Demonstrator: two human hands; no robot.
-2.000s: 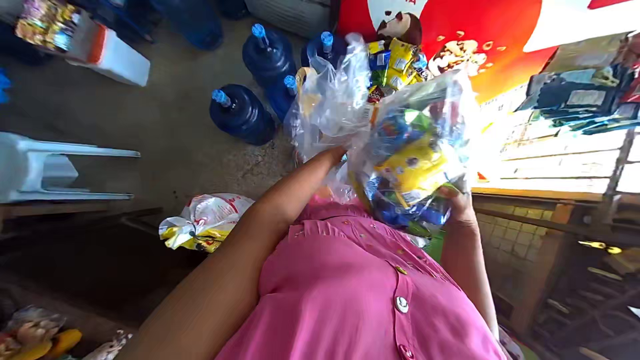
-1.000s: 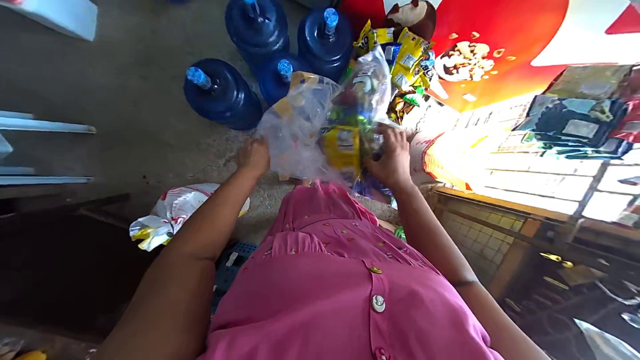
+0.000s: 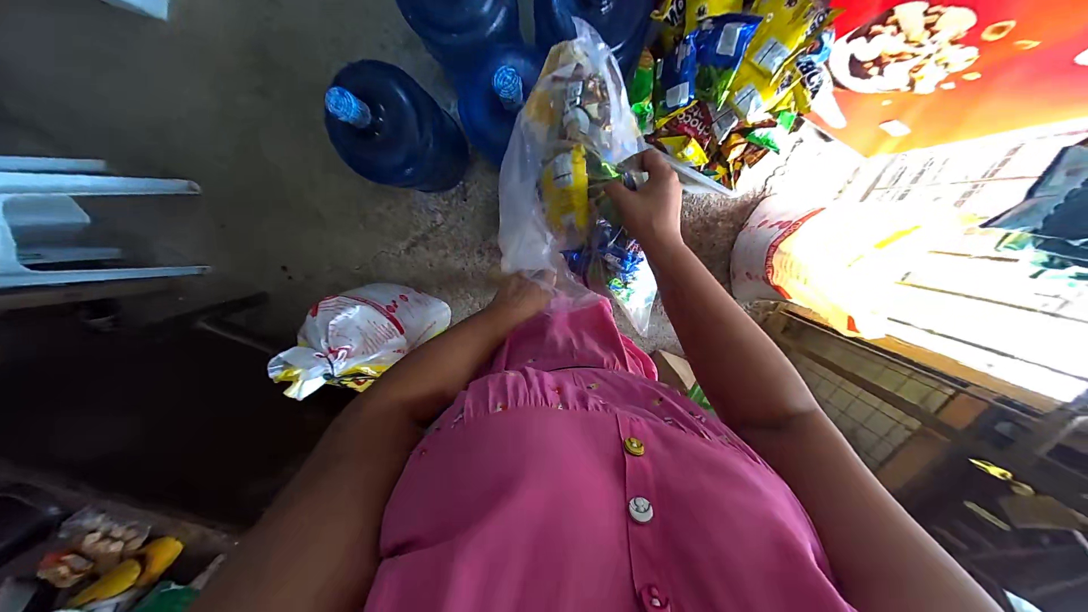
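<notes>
A clear plastic bag [image 3: 523, 200] hangs between my hands in front of the pink dress, with a yellow snack packet [image 3: 563, 191] showing inside it. My left hand [image 3: 523, 297] grips the bag's lower left part. Higher up, my right hand [image 3: 650, 195] pinches the bag's right edge beside the packets. Below that hand, blue and green packets [image 3: 625, 268] show through clear plastic. Beyond the bag lies a heap of yellow, blue and green snack packets [image 3: 722, 76]. My fingertips are partly hidden by plastic.
Blue water jugs [image 3: 395, 132] stand on the concrete floor ahead. A tied white plastic sack [image 3: 365, 327] lies at the left, farther off a white plastic chair [image 3: 93, 221]. At the right are a white and red sack [image 3: 773, 246] and a wooden frame with wire mesh [image 3: 867, 391].
My hands were closer to level one second ago; now my right hand is farther forward than my left. The bag has stretched out lengthwise between them. The view has shifted closer to the floor items.
</notes>
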